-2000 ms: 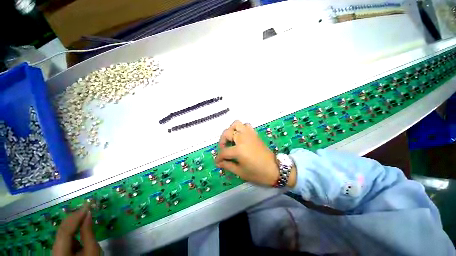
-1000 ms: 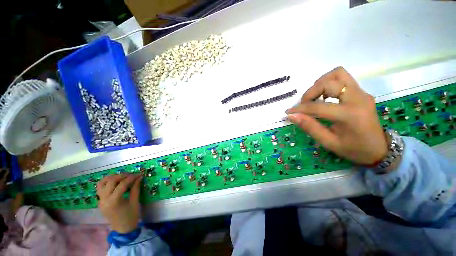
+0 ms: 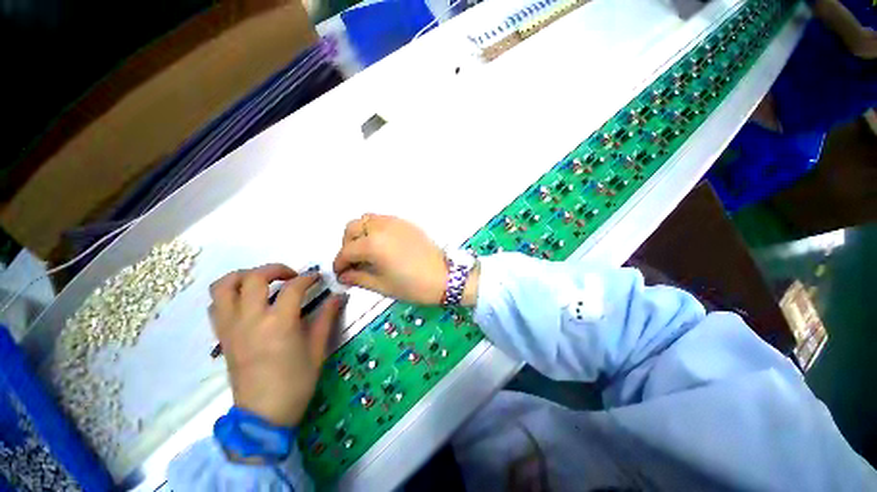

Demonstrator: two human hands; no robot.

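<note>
My left hand [image 3: 274,336], with a blue band at the wrist, is over the thin rows of small black components [image 3: 315,302] on the white bench. Dark bits show between its bent fingers and thumb; a grip is not clear. My right hand [image 3: 394,261], with a ring and a metal watch, is at the right end of the rows, fingertips drawn together close to my left fingertips. Whether it holds a piece is too small to tell. The green circuit board panels [image 3: 413,357], crowded with small parts, run along the near bench edge, partly under my hands and right sleeve.
A pile of cream components [image 3: 125,298] lies left of my left hand. A blue bin [image 3: 48,413] with silvery parts is at the lower left edge. A small dark piece [image 3: 373,125] and a taped strip [image 3: 529,27] lie beyond. A cardboard box [image 3: 163,106] stands behind. A person's arm [image 3: 846,27] shows top right.
The view has swung right; the fan has left it. My left hand has moved from the boards to the black rows. My right hand has come in beside it.
</note>
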